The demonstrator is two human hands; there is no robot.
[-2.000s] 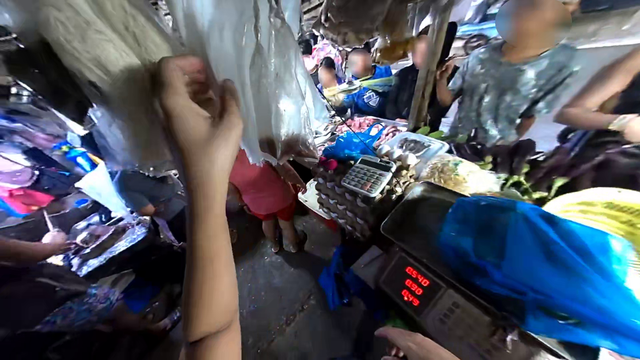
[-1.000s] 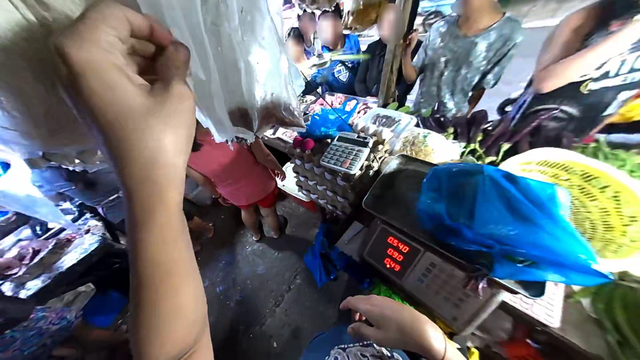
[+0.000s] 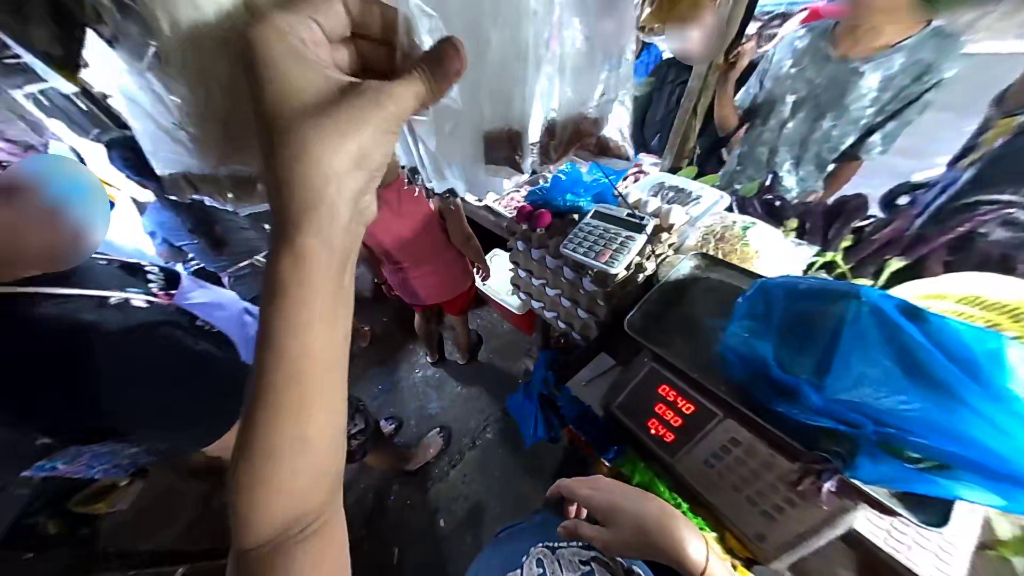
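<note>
My left hand (image 3: 352, 88) is raised at the upper left, its fingers curled and the thumb against the film of a clear plastic bag (image 3: 428, 60). More clear plastic bags (image 3: 560, 80) hang beside it. Low in the view, my right hand (image 3: 620, 516) is loosely curled and holds nothing, over blue printed cloth (image 3: 544, 552). It is left of a digital scale (image 3: 736, 464) with lit red figures. A full blue plastic bag (image 3: 872, 384) lies on the scale's metal tray (image 3: 680, 308). A calculator (image 3: 608, 238) sits on stacked egg trays (image 3: 560, 296).
A person in a pink top (image 3: 420, 240) stands beyond the wet floor (image 3: 472, 424). Another person in dark clothing (image 3: 120, 368) is close at left. A person in a grey shirt (image 3: 832, 104) is across the stall, behind purple eggplants (image 3: 848, 216). A wooden post (image 3: 704, 88) stands there.
A person in dark clothing has come into view at the left. My left hand remains raised at the hanging bags. The blue bag stays on the scale. The view has shifted.
</note>
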